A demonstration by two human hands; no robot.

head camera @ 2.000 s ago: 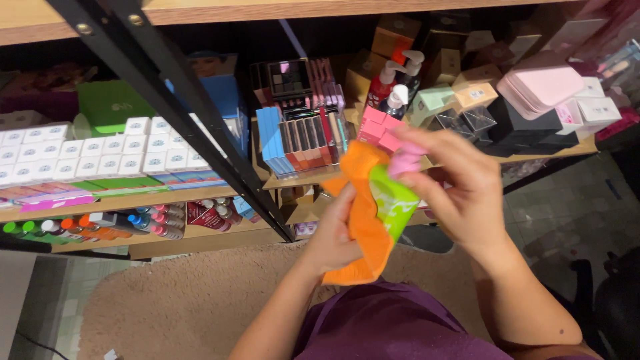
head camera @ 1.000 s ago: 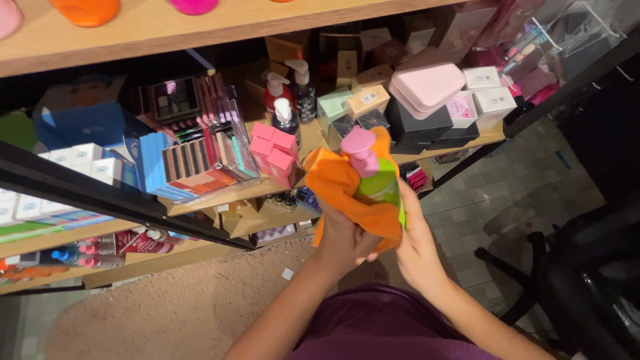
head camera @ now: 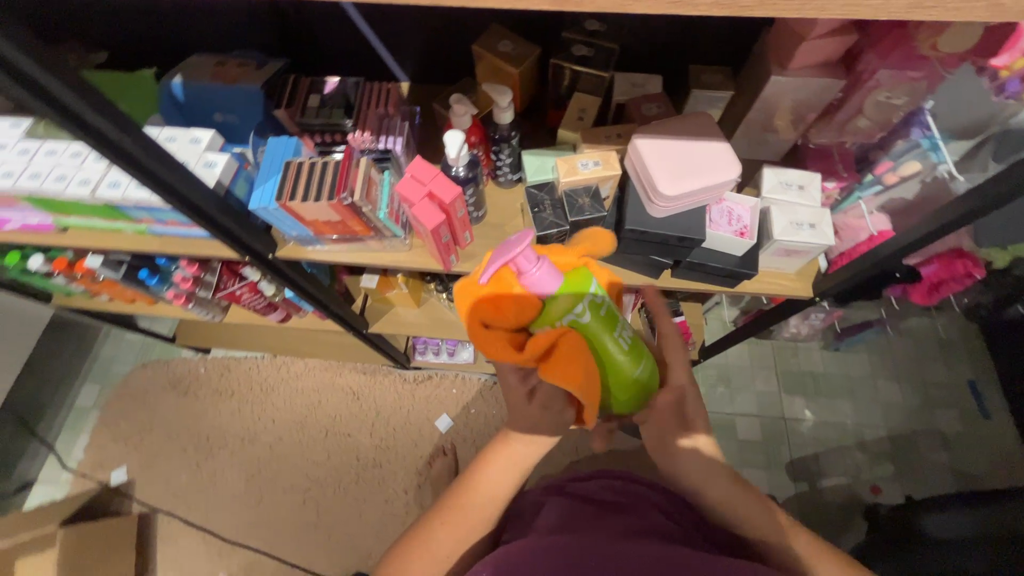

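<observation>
A green pump bottle (head camera: 620,352) with a pink pump head stands tilted between my hands, its pump towards the upper left. An orange cloth (head camera: 504,316) wraps its left side and reaches behind the pump. My left hand (head camera: 536,400) grips the cloth and the bottle's left side from below, with its fingers partly hidden under the cloth. On the right, my right hand (head camera: 680,392) supports the lower side of the bottle, thumb and fingers spread along it. Both hands are in front of the shelf edge.
A wooden shelf (head camera: 496,248) ahead carries pink boxes (head camera: 436,208), dark pump bottles (head camera: 506,140), makeup palettes (head camera: 320,192), white boxes (head camera: 792,232) and a pink case (head camera: 684,164). Black metal posts (head camera: 200,208) slant beside it. Below are a beige rug (head camera: 280,432) and a cardboard box (head camera: 88,536).
The right hand has left the pump head, where it was two seconds ago, and now lies on the bottle's lower right side. The bottle has tilted, its pump now pointing left.
</observation>
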